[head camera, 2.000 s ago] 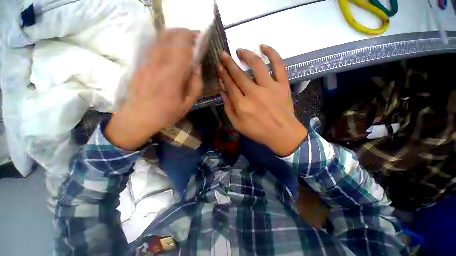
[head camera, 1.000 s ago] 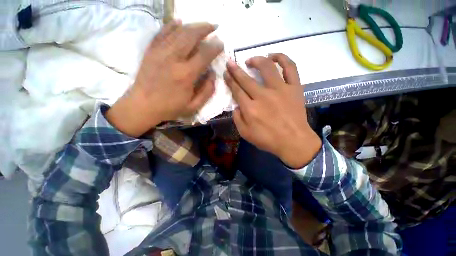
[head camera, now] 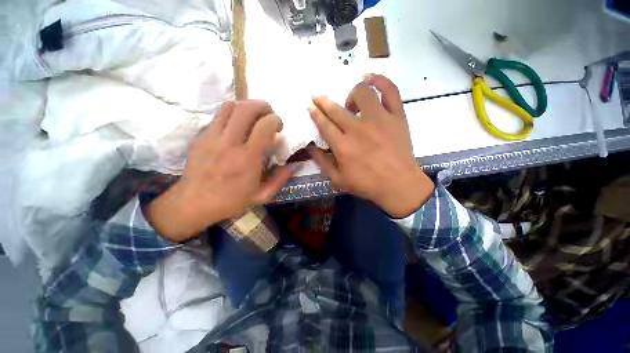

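White padded material (head camera: 117, 103) lies bunched on the table at left, with a narrow tan strip (head camera: 239, 55) along its edge. My left hand (head camera: 231, 162) is on the white material near the table's front edge, fingers bent, thumb and fingers at its edge. My right hand (head camera: 366, 141) lies just right of it, index and middle fingertips on the white piece, the other fingers curled. Whether either hand pinches the cloth is hard to tell. The sewing machine's presser foot area (head camera: 307, 21) is beyond both hands. A brown plaid piece (head camera: 254, 229) hangs below the left hand.
Scissors (head camera: 476, 67) with green and yellow handles lie at right on the table. A brown block (head camera: 377, 37) is beside the machine head. A measuring tape (head camera: 483, 154) runs along the front edge. Dark plaid garments (head camera: 566, 227) are piled at lower right.
The view has shifted so the machine head and block now show. The dark layered edge between the hands has given way to white material laid flatter. Both hands stay on the cloth.
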